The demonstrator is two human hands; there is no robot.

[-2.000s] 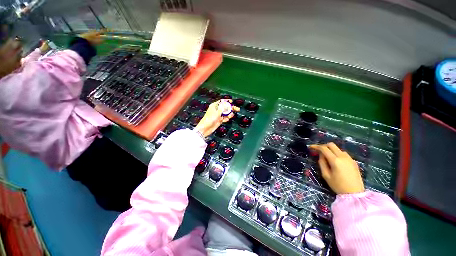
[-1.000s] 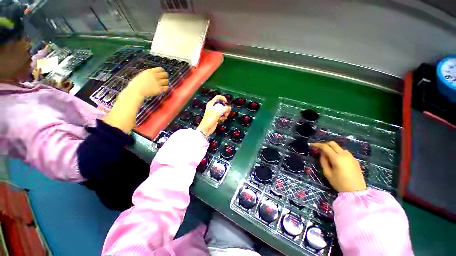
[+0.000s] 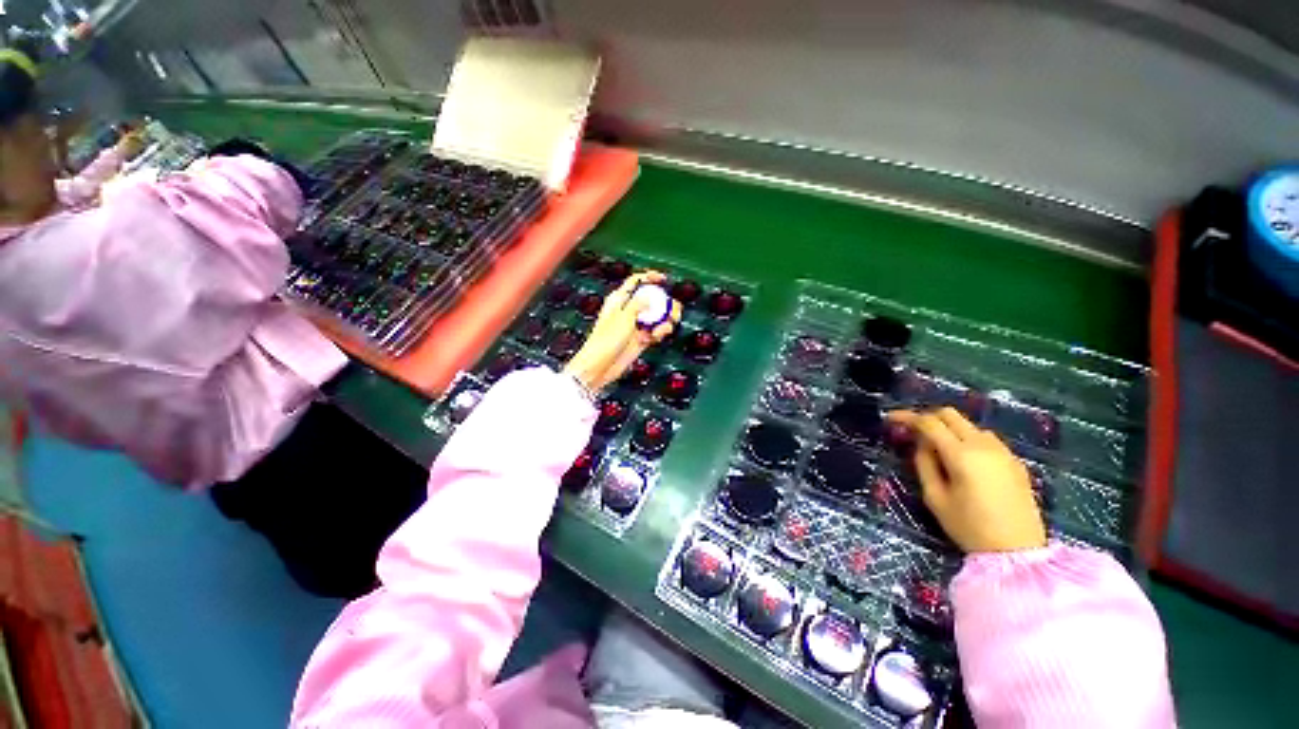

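My left hand (image 3: pixel 623 331) holds a round part (image 3: pixel 651 305) with a pale, shiny face turned up, above the left blister tray (image 3: pixel 635 518), whose pockets hold round black parts. My right hand (image 3: pixel 974 477) is over the right blister tray (image 3: pixel 815 296). Its thumb and forefinger meet near a black part; whether they grip one cannot be told. The right tray holds matt black discs (image 3: pixel 841 466) in its middle, and several parts with silvery faces (image 3: pixel 833 641) along its near edge.
Stacked filled trays (image 3: pixel 413 242) lie on an orange board (image 3: pixel 573 228) at the left, with a beige sheet (image 3: pixel 516 107) behind. A person in pink (image 3: pixel 171 306) sits left. A black mat with a red edge (image 3: pixel 1228 456) and a blue-rimmed clock (image 3: pixel 1282 221) are at the right.
The part in my left hand has turned so its pale face shows again. My right hand has hardly moved. The neighbour's arm has drawn back from the stacked trays.
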